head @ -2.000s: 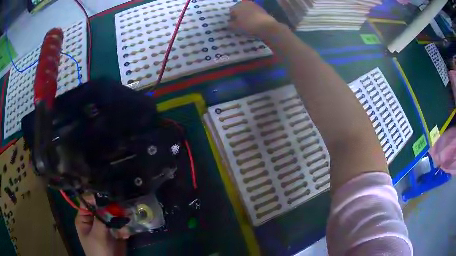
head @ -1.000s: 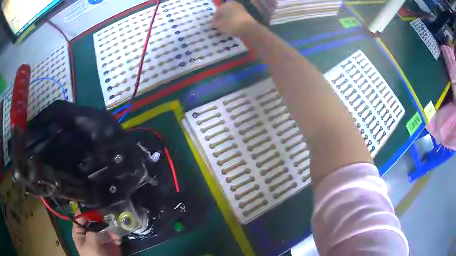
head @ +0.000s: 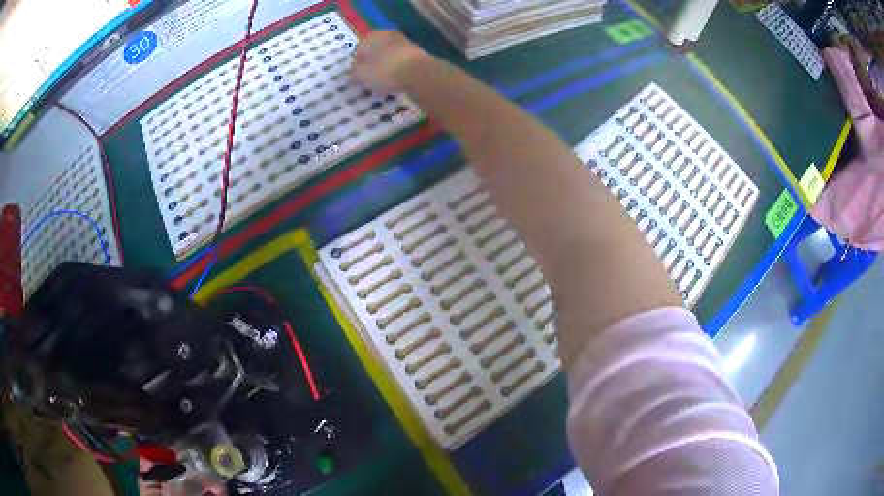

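Observation:
My right hand (head: 383,63) is over the right end of the upper white tray (head: 242,116), which holds rows of small dumbbell-shaped parts. Its fingertips are bent down; whether they hold a part is hidden. My left hand (head: 174,487) is mostly cut off by the bottom edge. Its fingers are at the clear plate (head: 205,463) on the front of the black test fixture (head: 116,349). A round metal piece (head: 254,463) is beside the plate. The fixture's red handle (head: 10,257) stands at the left edge.
My right forearm crosses above the near-right tray (head: 388,325) of tan parts and the far-right tray (head: 678,179). A tray stack (head: 514,21) is at the top, a monitor (head: 48,48) top left. Wires hang over the upper tray. A person's pink sleeve (head: 853,208) is far right.
The view has shifted, so the bench things appear further left and mostly lower. My right hand stays over the upper tray's right end. Less of my left hand shows, still at the plate.

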